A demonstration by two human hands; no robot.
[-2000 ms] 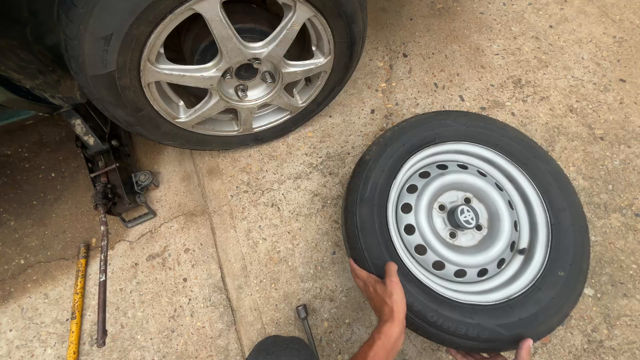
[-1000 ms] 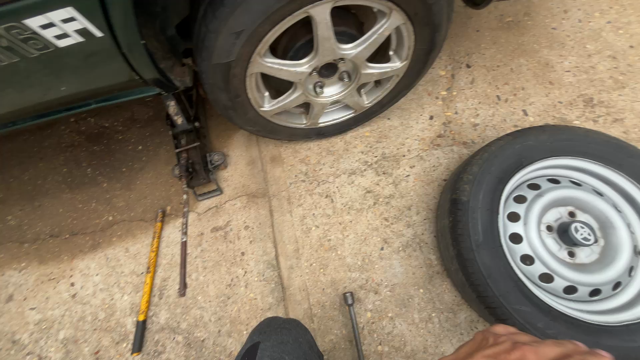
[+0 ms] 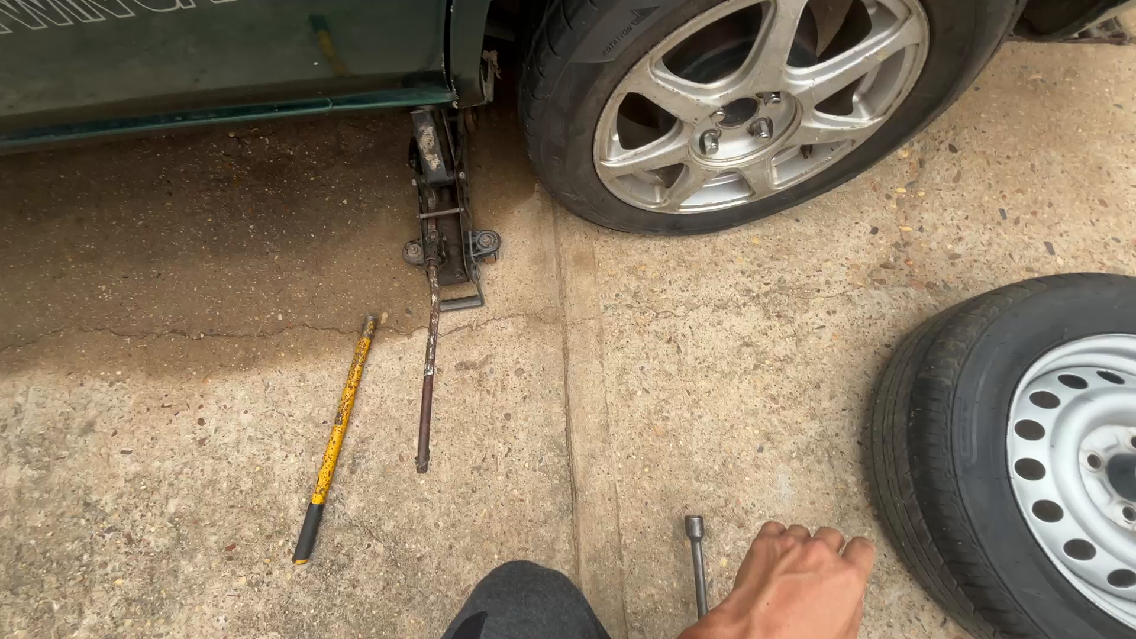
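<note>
My left hand [image 3: 790,581] is at the bottom right, back up and fingers curled; its palm and anything inside are hidden. Just left of it, a metal socket wrench [image 3: 698,564] lies on the concrete, its lower end out of view by my wrist. Close to my hand on the right, a spare wheel with a silver steel rim [image 3: 1029,470] lies flat, partly cut off by the frame. My right hand is not in view. An alloy wheel [image 3: 657,115] stands upright at the green car, with lug nuts showing at its hub.
A trolley jack [image 3: 448,222] sits by the car's sill [image 3: 328,105], with a rusty bar [image 3: 428,408] extending from it. A yellow bar with a black grip [image 3: 340,426] lies to the left. My knee [image 3: 528,608] shows at the bottom. A crack [image 3: 266,333] crosses the concrete.
Both my hands were at the spare wheel's edge two seconds ago. My left hand is now off it, beside the socket wrench, and my right hand has left view. The view has swung left.
</note>
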